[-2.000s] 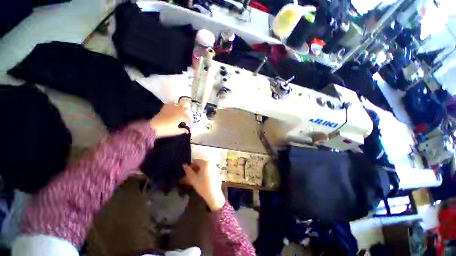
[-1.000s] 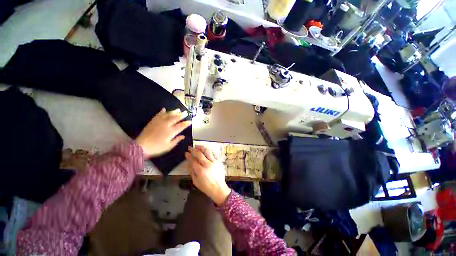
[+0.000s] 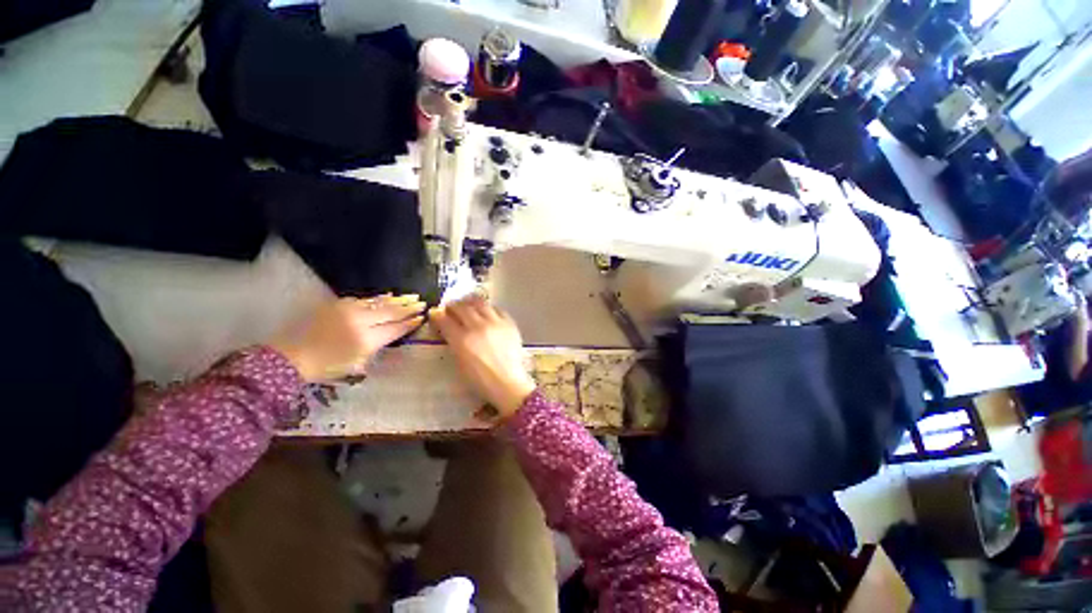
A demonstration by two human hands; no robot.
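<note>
A dark fabric panel (image 3: pixel 359 234) lies on the pale sewing table, its right end at the needle area (image 3: pixel 453 273) of the white sewing machine (image 3: pixel 575 192). My left hand (image 3: pixel 353 333) lies at the panel's near edge, fingers pointing right toward the needle, touching the cloth. My right hand (image 3: pixel 483 347) is just right of it, its fingertips at the cloth's near corner, close below the presser foot. The fingertips of both hands nearly meet. Whether the fingers pinch the cloth or only press it is hard to tell.
Black fabric piles lie at the left (image 3: pixel 60 371) and behind the needle (image 3: pixel 299 90). A folded dark stack (image 3: pixel 778 407) hangs at the machine's right end. A pink-topped spool (image 3: pixel 443 62) stands by the needle end. The table's chipped front edge (image 3: pixel 575 389) runs below my hands.
The panel has moved away from me past the needle, so less of it lies on the near side. Both hands have moved up with it, close to the presser foot.
</note>
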